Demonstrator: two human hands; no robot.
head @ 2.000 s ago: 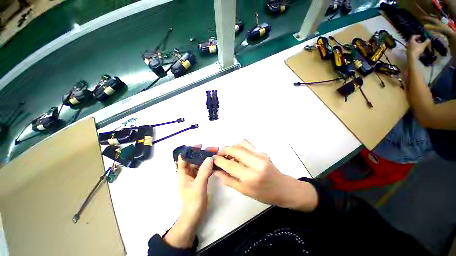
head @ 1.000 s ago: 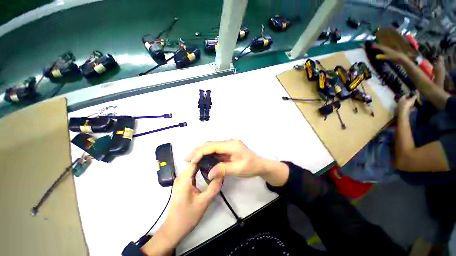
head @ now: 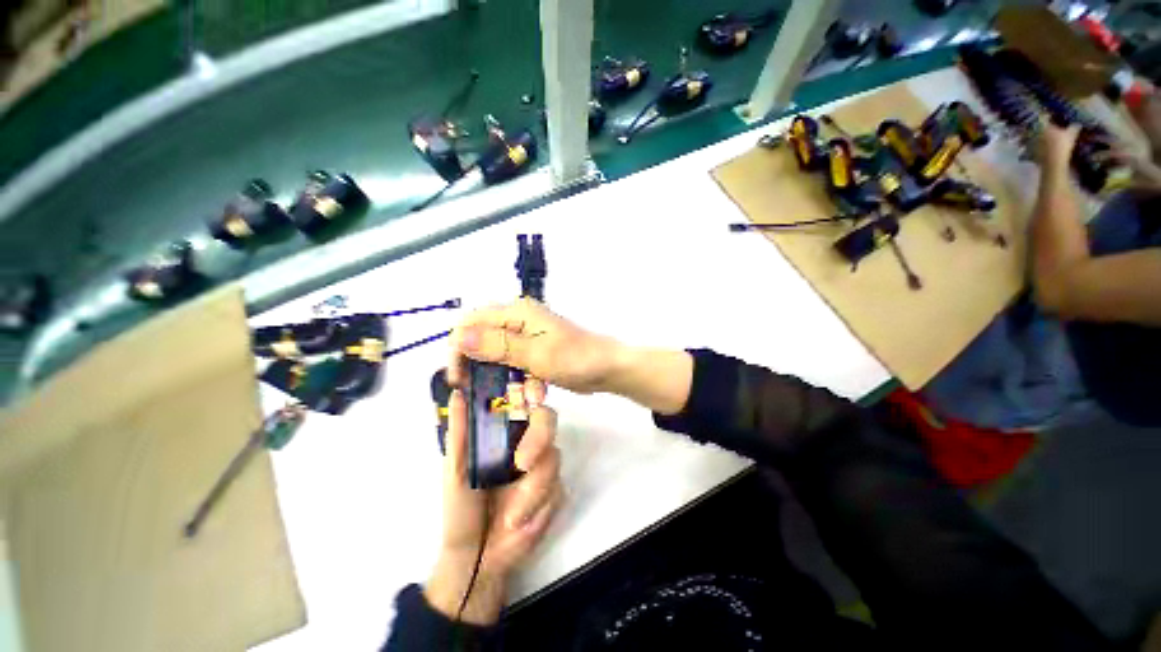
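My left hand (head: 516, 516) grips a black oblong unit (head: 490, 439) with a small yellow mark, held upright above the white bench. A thin dark cable runs from its lower end along my left wrist. My right hand (head: 541, 347) covers the upper end of the unit, its fingers curled over it; its fingertips are partly hidden. Another black unit (head: 441, 397) with a yellow mark lies just left of the held one, partly hidden by my left hand. A small black stack of covers (head: 530, 265) stands behind my right hand.
Several waiting units (head: 325, 363) with cables lie left beside a tan cardboard sheet (head: 140, 497). More units lie on the green conveyor (head: 382, 153), behind a metal upright (head: 568, 96). At right, yellow-and-black units (head: 879, 166) lie on another tan sheet (head: 879, 299), near a person's arm (head: 1063, 242).
Both hands have changed their grip; an oblong unit with a yellow mark is now upright in them. The unit on the bench is now mostly covered by my left hand. The whole view has shifted slightly.
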